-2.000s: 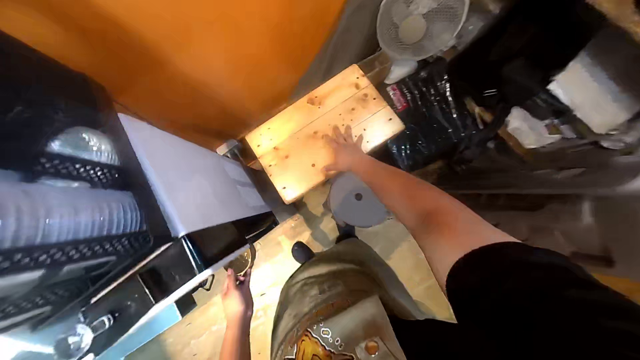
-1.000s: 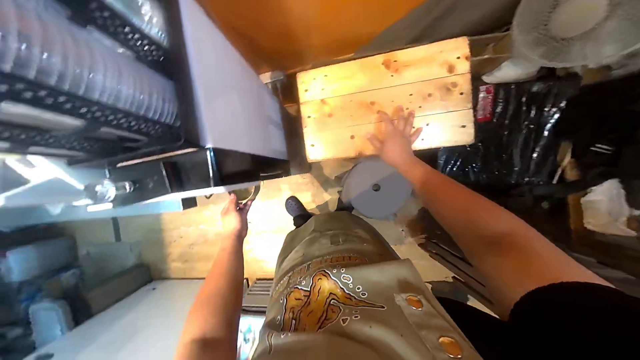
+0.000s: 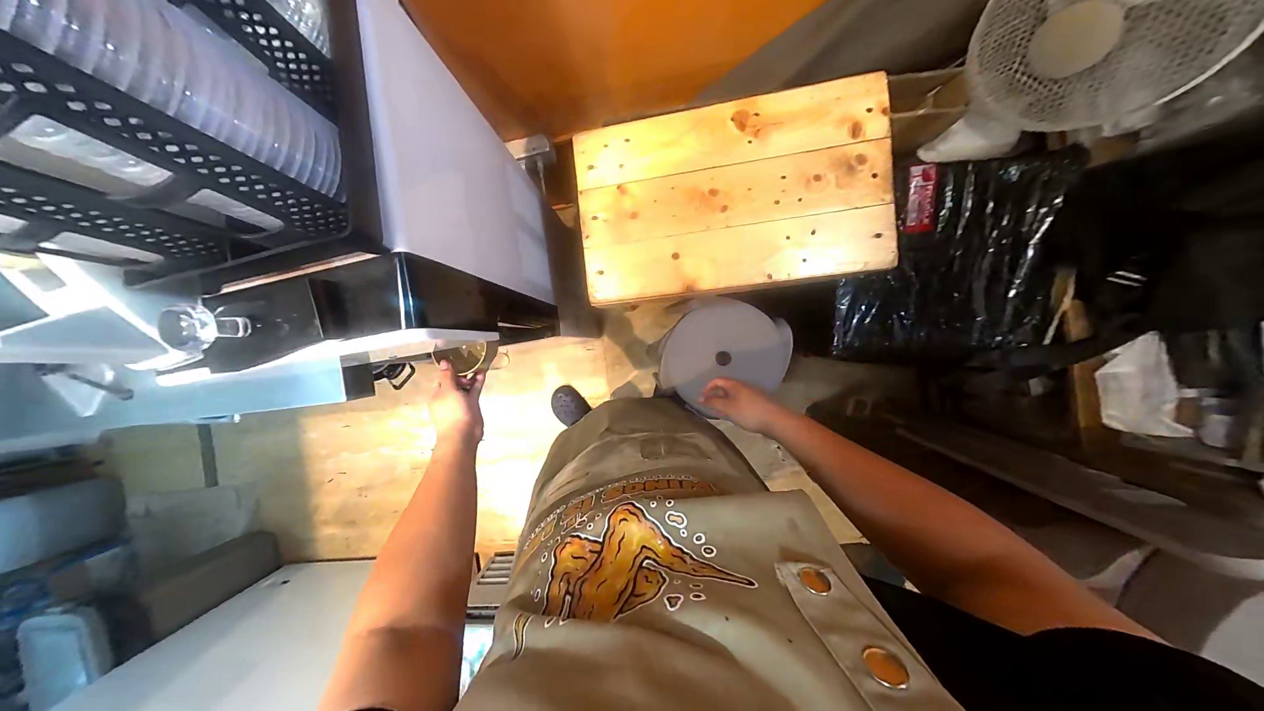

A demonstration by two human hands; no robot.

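Note:
My left hand (image 3: 457, 400) is at a round, brass-coloured object (image 3: 466, 357) under the edge of the dark counter front; its fingertips touch the object's near side, and the counter partly hides it. My right hand (image 3: 729, 400) hovers at or over the near edge of a round grey lid (image 3: 724, 346) with a small dark hole in its middle; whether it touches the lid is unclear. Beyond the lid lies a wooden plank top (image 3: 736, 193) with knots and nail heads, and no hand is on it.
Black perforated baskets (image 3: 178, 128) hold stacked clear plastic lids or cups at upper left, beside a white panel (image 3: 454, 148). A white fan (image 3: 1076, 49) stands at upper right, near a black plastic-wrapped bundle (image 3: 978, 257). A dark shoe (image 3: 570, 405) is on the floor.
My right hand has left the wooden plank top and moved back to the grey lid. My left hand stays by the brass-coloured object. The view has turned.

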